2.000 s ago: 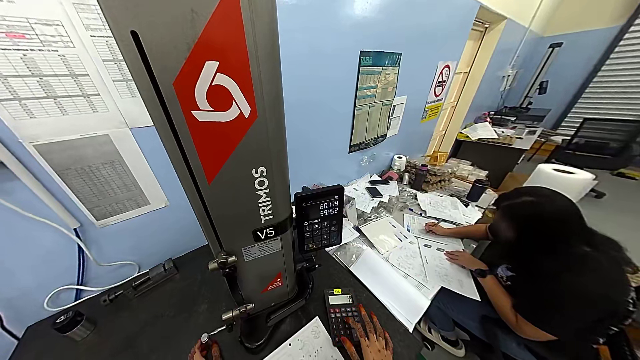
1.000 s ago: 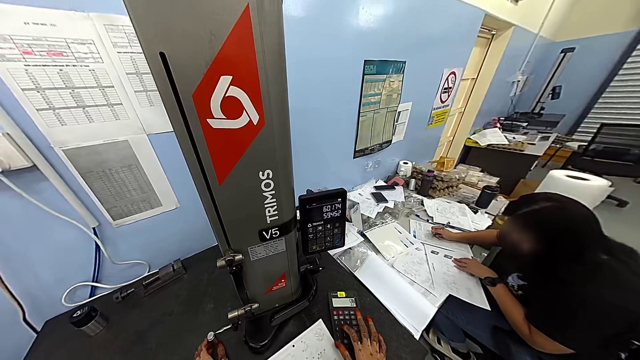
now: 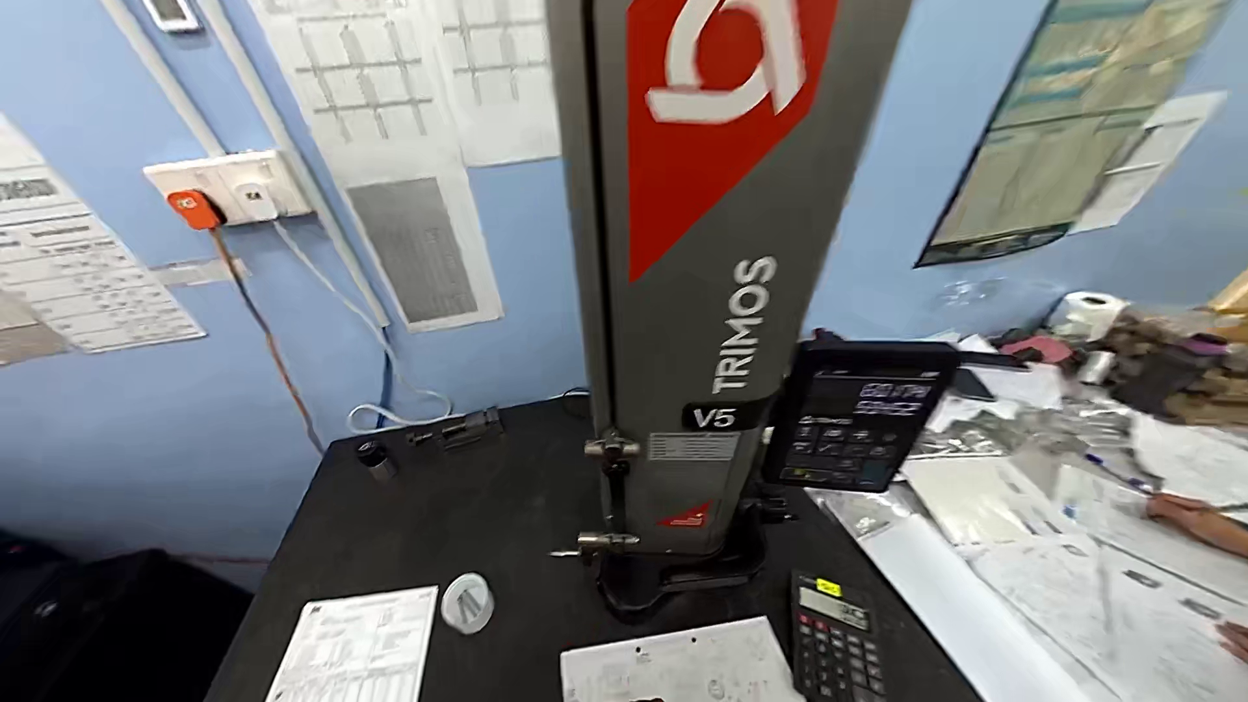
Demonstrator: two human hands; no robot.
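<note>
Neither of my hands can be made out in the head view. A grey Trimos V5 height gauge (image 3: 682, 341) stands upright on the black table (image 3: 507, 487), its probe (image 3: 595, 544) low on the column's left side. Its display unit (image 3: 858, 414) is attached at the right. Below that lies a black calculator (image 3: 837, 643) with a yellow sticker, beside a punched paper sheet (image 3: 682, 668) cut off by the bottom edge. Left of the gauge are a printed form (image 3: 356, 643) and a small round dish (image 3: 468, 604) with what look like metal pins in it.
A dark cylindrical object (image 3: 375, 458) and a small metal vise-like tool (image 3: 468, 429) sit near the table's back left. Cables hang from a wall socket (image 3: 229, 190). At right, a co-worker's hand (image 3: 1194, 522) is over papers (image 3: 1121, 585), near a paper roll (image 3: 1087, 314).
The view has swung left. My hands, earlier at the probe and on the calculator, are no longer visible there. The form and round dish have come into view.
</note>
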